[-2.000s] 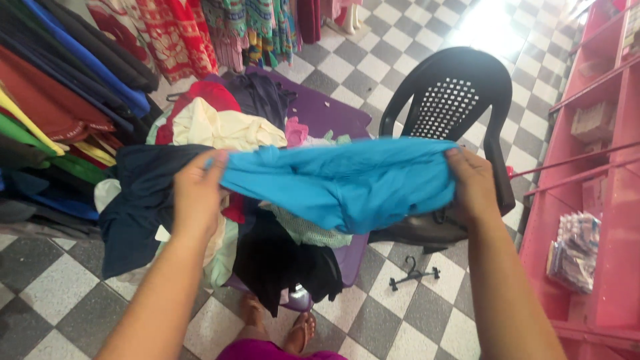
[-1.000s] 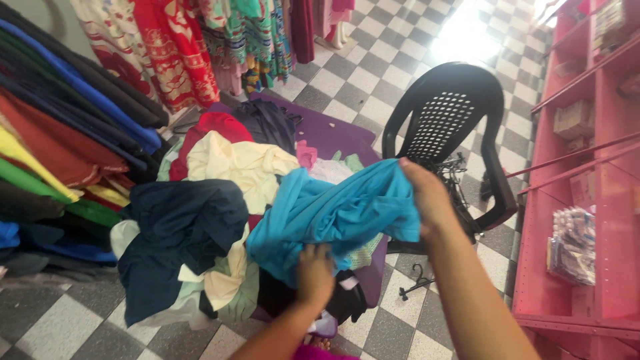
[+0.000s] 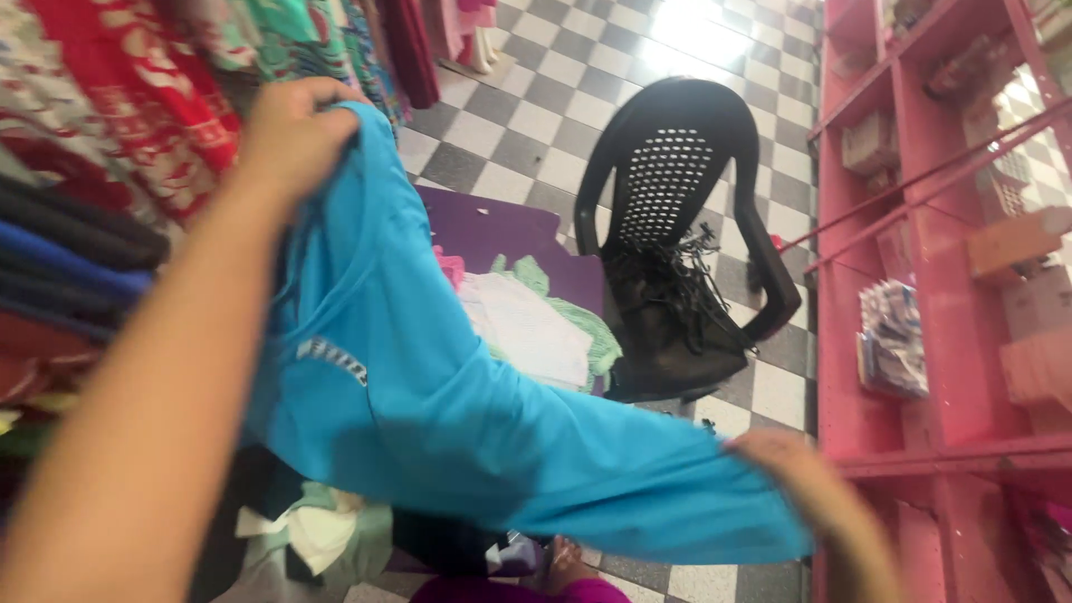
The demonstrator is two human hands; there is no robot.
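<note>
A bright blue long-sleeved garment (image 3: 402,360) is stretched across the head view, with a small printed mark near its neckline. My left hand (image 3: 306,126) grips it by the top edge, at the upper left. At the lower right my right hand (image 3: 787,477), blurred by motion, holds the far part of a sleeve. Beneath the garment lies a pile of clothes, with a white cloth (image 3: 536,327), a light green knit (image 3: 586,335) and pieces of pink and black fabric. The garment hides much of that pile.
The clothes lie on a purple surface (image 3: 502,226). Beside it stands a black plastic chair (image 3: 670,184) with black hangers (image 3: 687,285) on its seat. Pink shelves (image 3: 921,335) line the right side. Hanging clothes (image 3: 142,75) crowd the left, above a checkered floor.
The blue garment, bunched a second ago, is now spread out, with its neckline and sleeve showing. My left hand has moved up to the upper left; my right hand is lower and farther right.
</note>
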